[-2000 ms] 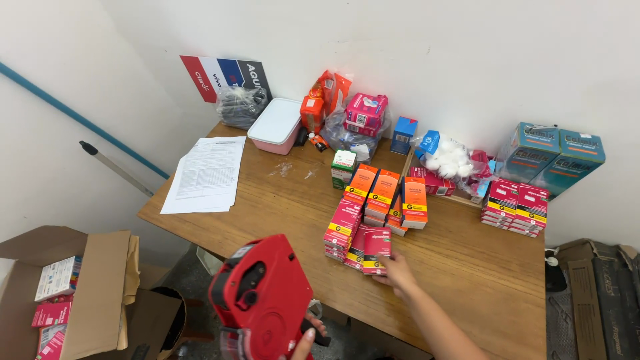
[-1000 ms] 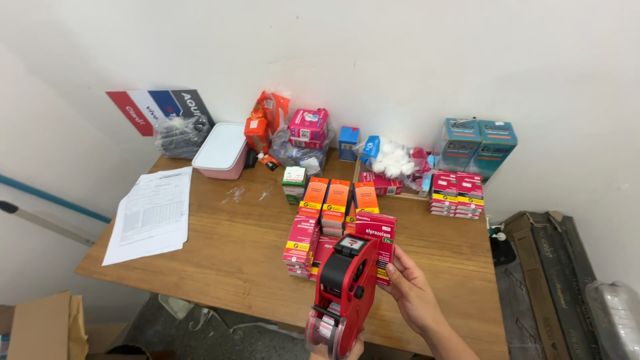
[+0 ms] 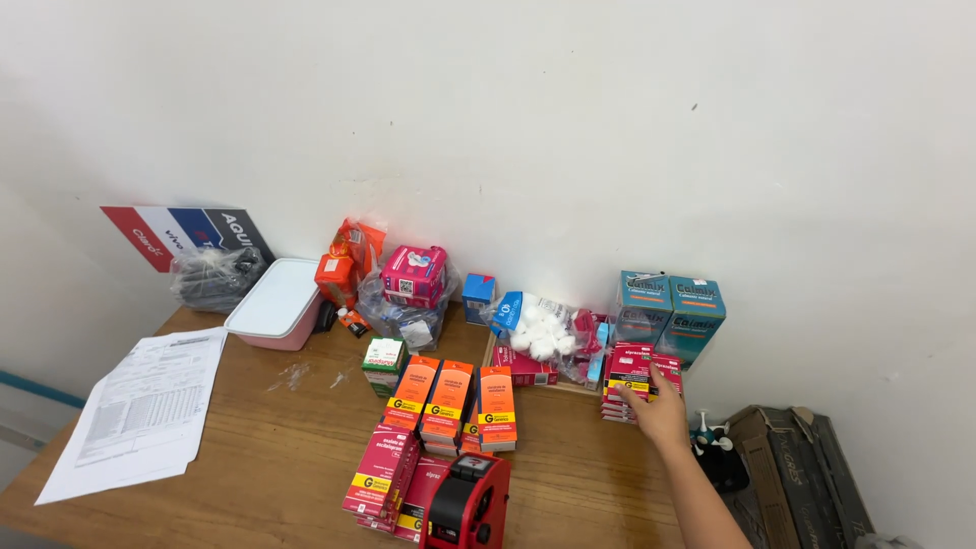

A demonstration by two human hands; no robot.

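My right hand [image 3: 657, 404] reaches in from the lower right and grips a red and yellow medicine box [image 3: 631, 369] at the top of the right-hand stack. Another red medicine box [image 3: 668, 367] lies beside it, partly behind my fingers. At the bottom edge stands a red and black handheld price labeler [image 3: 467, 503]; its handle and my left hand are out of view. Just left of the labeler are a red medicine box [image 3: 425, 488], partly covered by it, and a stack of red boxes [image 3: 380, 473]. Orange medicine boxes [image 3: 446, 393] stand in rows behind them.
On the wooden table [image 3: 290, 435] are printed papers [image 3: 145, 412], a pink tub with a white lid [image 3: 278, 301], a green and white box [image 3: 383, 362], bagged pink packages [image 3: 414, 274] and a bag of cotton balls [image 3: 541, 332]. Teal boxes [image 3: 671, 313] stand behind the right stack.
My right hand has moved from the red boxes near the labeler to the stack at the right. The red box it held beside the labeler a second ago has left that place. The view has shifted.
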